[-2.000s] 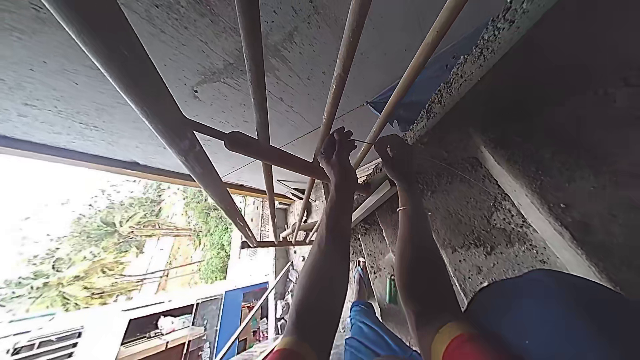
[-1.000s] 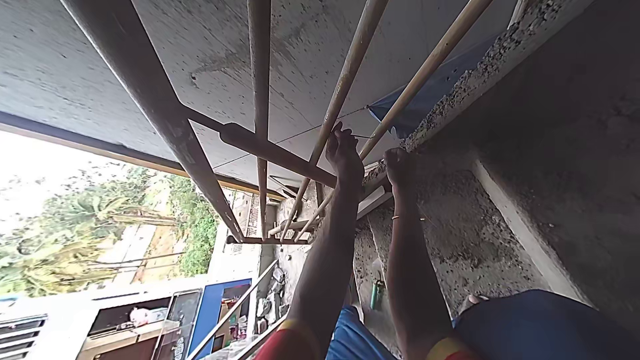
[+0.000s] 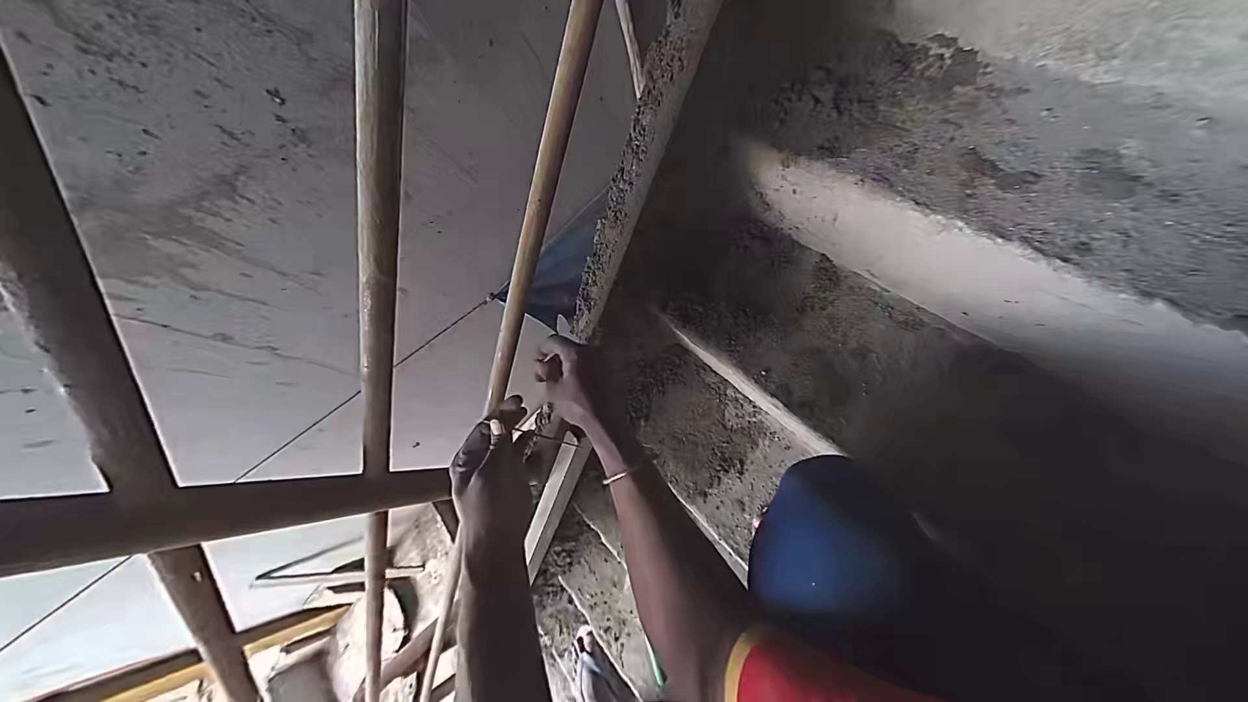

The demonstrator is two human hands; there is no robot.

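Observation:
My left hand point(image 3: 490, 453) is at the lower end of a slanting bamboo pole point(image 3: 542, 190), fingers bent around a thin dark cord or wire near the horizontal wooden pole point(image 3: 283, 505). Just up and right of it, my right hand point(image 3: 565, 375) is closed into a loose fist beside the rough concrete edge point(image 3: 639, 156); whether it holds the cord's other end cannot be made out. A thin bracelet is on the right wrist. A thicker upright pole point(image 3: 378, 244) stands left of both hands, crossing the horizontal one.
Blue sheeting point(image 3: 561, 273) hangs behind the slanting pole, with a thin line running from it. Rough concrete steps point(image 3: 760, 390) with pale edges lie to the right. A thick dark pole point(image 3: 73, 292) crosses at far left. My blue-clad knee point(image 3: 829, 536) is at lower right.
The view has moved and turned a good deal, toward the poles and steps. The hands stay close together near the slanting pole, the right one still beside the concrete edge.

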